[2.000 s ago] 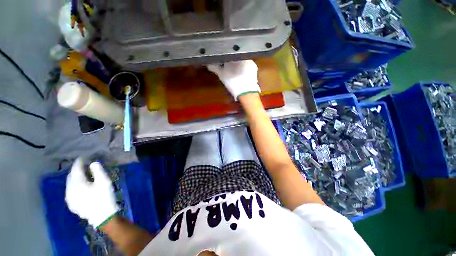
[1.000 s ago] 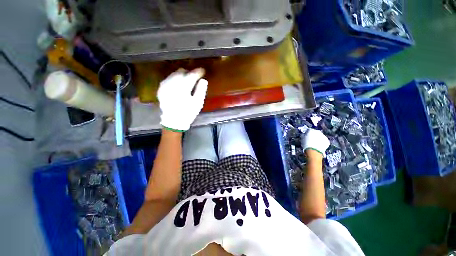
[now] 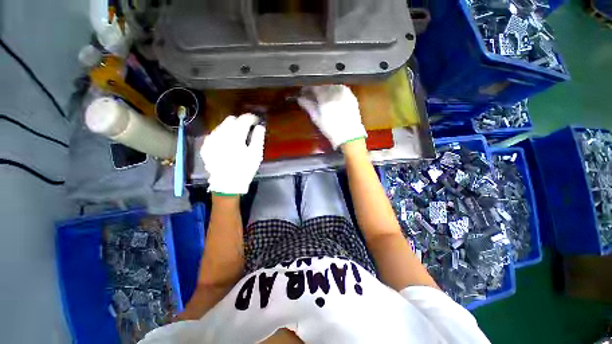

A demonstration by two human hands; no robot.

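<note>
My left hand [image 3: 233, 154], in a white glove, is over the left part of the amber sheet [image 3: 396, 101], with a small dark metal piece [image 3: 258, 120] at its fingertips. My right hand [image 3: 334, 115], also gloved, reaches to the front edge of the grey press [image 3: 288, 60]. A small dark piece [image 3: 292, 98] shows at its fingertips, partly hidden. The tooling under the press is hidden. The red strip [image 3: 302, 146] runs along the front of the sheet, partly behind my hands.
An oil cup [image 3: 166, 119] with a light-blue brush [image 3: 180, 158], a cream bottle [image 3: 144, 134] and a dark phone-like rectangle [image 3: 127, 156] are at left. Blue crates of metal parts stand left [image 3: 170, 269] and right [image 3: 511, 274], with more crates at far right.
My right hand has moved from the right-hand crate up to the press front. My left hand has shifted slightly down relative to the press and now shows a metal piece.
</note>
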